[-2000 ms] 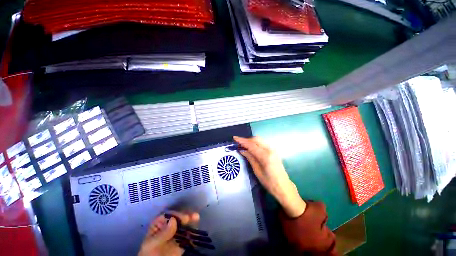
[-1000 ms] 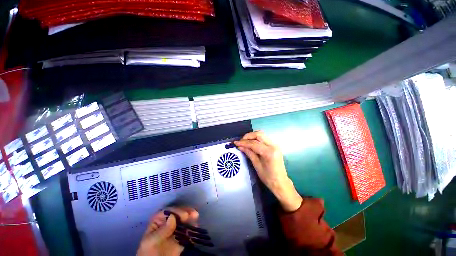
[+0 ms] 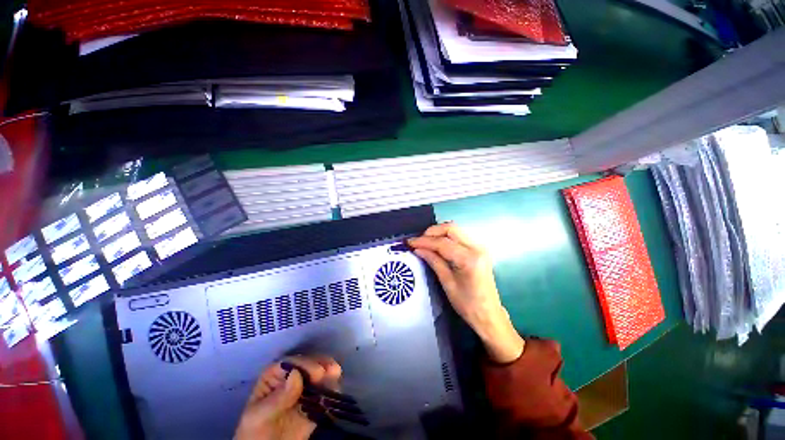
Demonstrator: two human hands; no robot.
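Note:
A silver-grey laptop bottom cover (image 3: 284, 357) with two round fan grilles and a slotted vent row lies on a black mat (image 3: 318, 238). My right hand (image 3: 456, 265) pinches a small black rubber foot (image 3: 401, 247) at the cover's upper right corner, just above the right grille. My left hand (image 3: 288, 400) is over the lower middle of the cover. Its fingers hold a dark strip, and several dark strips (image 3: 340, 406) show beside them, partly blurred. An oblong outline at the upper left corner holds no black piece.
A sheet of white labels (image 3: 112, 232) lies left, over red film. Red bubble bags (image 3: 615, 262) lie right, with a grey-white wrapped stack (image 3: 723, 232) beyond. Stacked panels (image 3: 491, 64) and a black pile (image 3: 232, 56) stand at the back. An open carton (image 3: 602, 397) is below the bench's right edge.
My right hand has lowered slightly onto the corner and now pinches close around the foot there. My left hand has hardly moved. The view has shifted slightly.

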